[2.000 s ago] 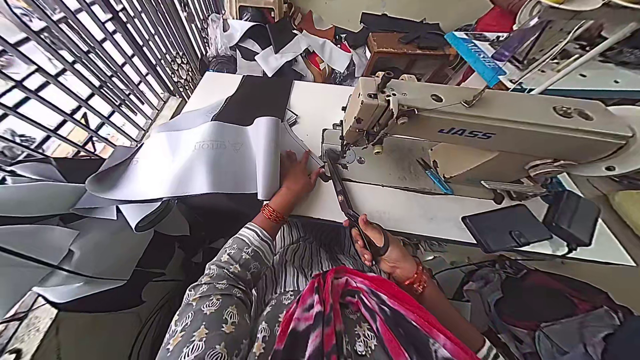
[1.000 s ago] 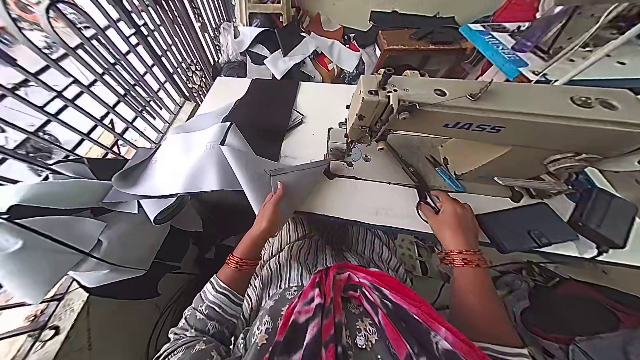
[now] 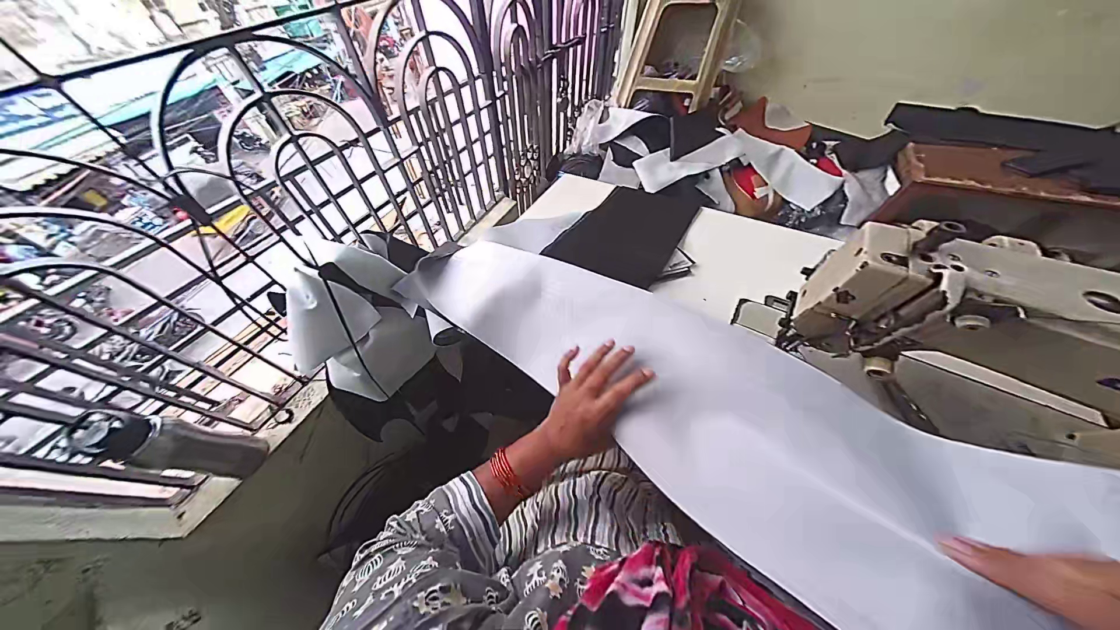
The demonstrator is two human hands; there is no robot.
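A long white sheet of material stretches from the left end of the table across my lap to the lower right. My left hand rests on its near edge with spread fingers and grips nothing. At the lower right my right hand touches the same sheet, its fingers partly hidden, so its grip cannot be told. Beyond the sheet stands the sewing machine head. A black piece of material lies on the white table, partly under the sheet.
White and black pieces hang off the table's left side beside the metal window grille. Behind the table is a heap of scraps, with a plastic stool by the wall and a brown wooden box at the right.
The white sheet has been drawn out to the right across the machine's front. My right hand has left the scissors, which it held earlier, and is now on the sheet. The view has swung left.
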